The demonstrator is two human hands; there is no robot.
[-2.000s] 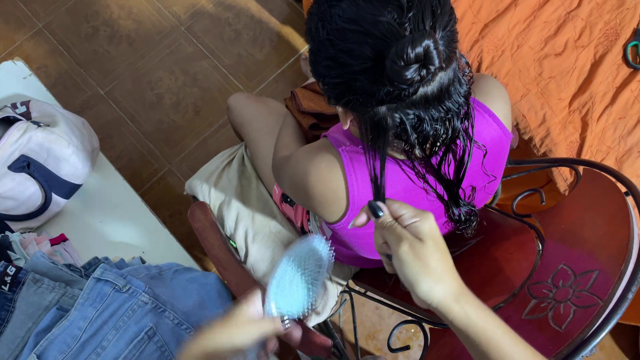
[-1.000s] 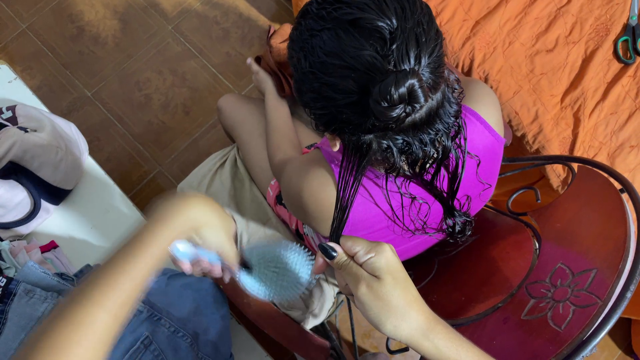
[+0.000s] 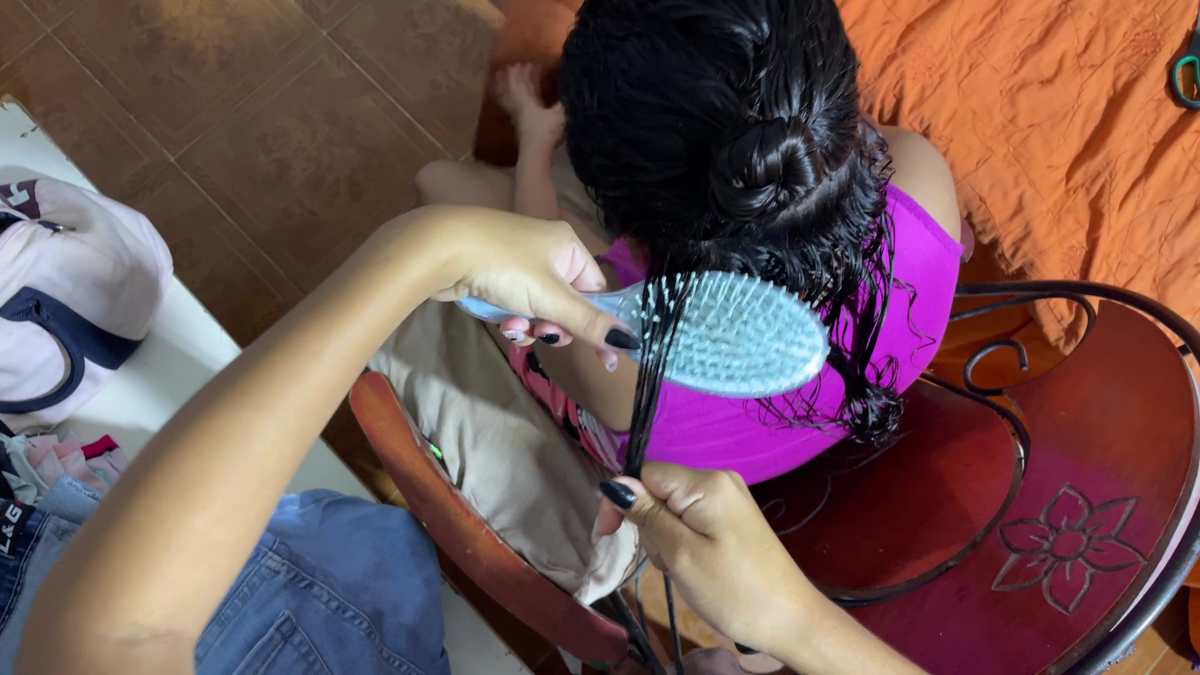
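A person with wet black hair (image 3: 712,112), part of it twisted into a bun (image 3: 767,169), sits facing away in a bright pink top (image 3: 923,272). My left hand (image 3: 534,281) grips the handle of a light blue paddle hairbrush (image 3: 741,337), its bristles facing up. A thin strand of hair (image 3: 647,403) lies across the bristles near the handle end. Below the brush, my right hand (image 3: 703,544) pinches the lower part of that strand between thumb and fingers. Looser wet curls (image 3: 877,403) hang down the person's back, to the right of the brush.
The chair has a dark red wooden back (image 3: 1069,469) with a carved flower and a wooden armrest (image 3: 469,525). At left, a white surface (image 3: 197,328) holds folded jeans (image 3: 328,591) and a pale bag (image 3: 75,291). Orange cloth (image 3: 1041,122) and scissors (image 3: 1187,75) are at upper right.
My left hand has brought the brush up and to the right, from beside the person's arm onto the strand. My right hand still holds the strand.
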